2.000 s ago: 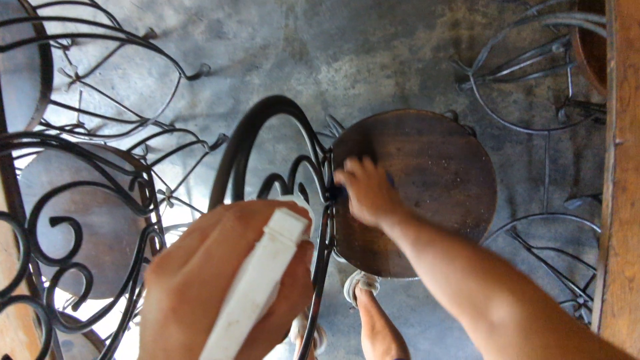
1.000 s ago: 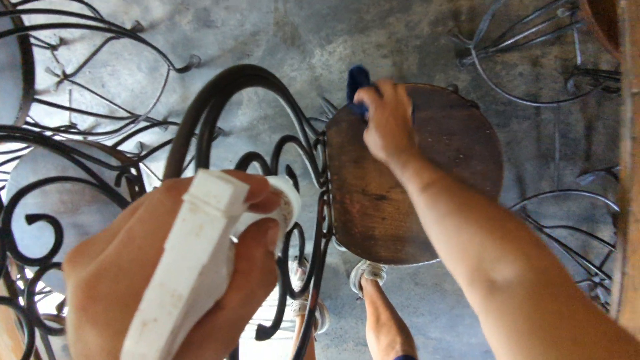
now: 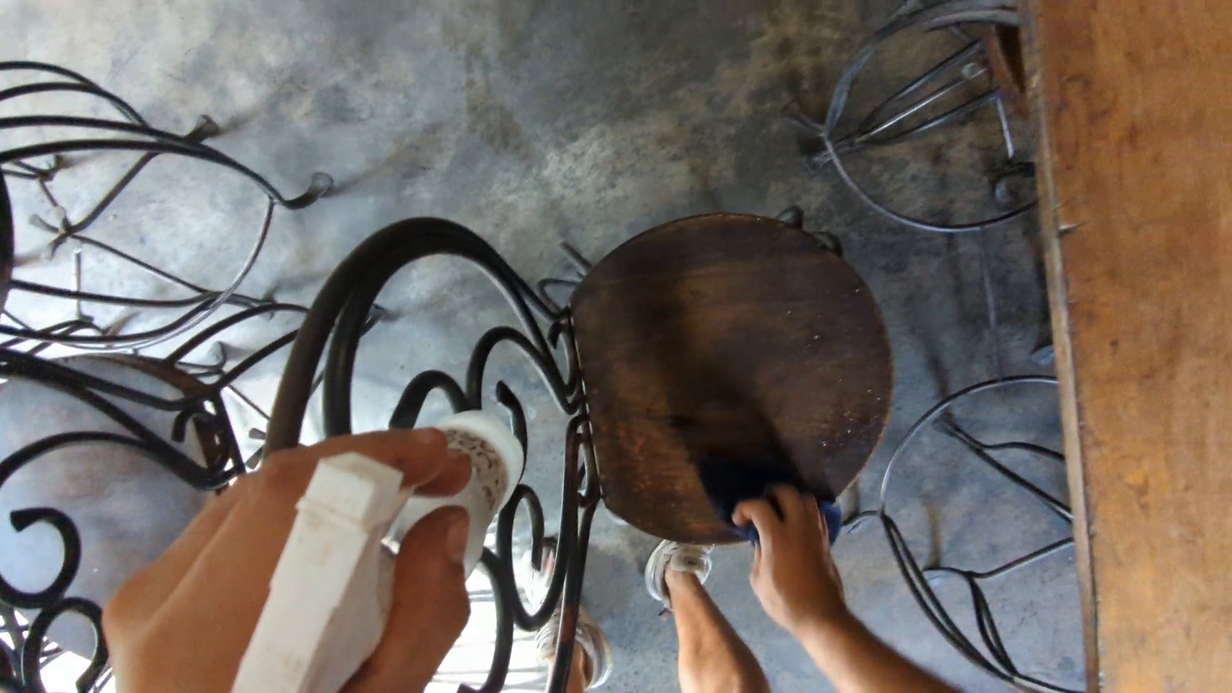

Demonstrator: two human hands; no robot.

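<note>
Close to the camera, my left hand (image 3: 289, 568) grips a white plastic spray bottle (image 3: 322, 568), its fingers wrapped around the neck. Behind it rises the black scrolled metal backrest (image 3: 414, 236) of a chair; whether the hand touches it I cannot tell. My right hand (image 3: 791, 558) presses a dark blue cloth (image 3: 760, 486) on the chair's round dark wooden seat (image 3: 731, 337), at the edge nearest my feet. The seat bears pale specks and a worn patch.
A wooden table (image 3: 1145, 337) runs along the right side, with metal stool frames (image 3: 924, 207) partly under it. More scrolled metal chairs (image 3: 144, 140) stand at left. My feet in pale shoes (image 3: 679, 563) are on the concrete floor (image 3: 577, 125) below the seat.
My right hand has moved with the blue cloth from the seat's upper left edge down to its lower right edge. My left hand still holds the white bottle.
</note>
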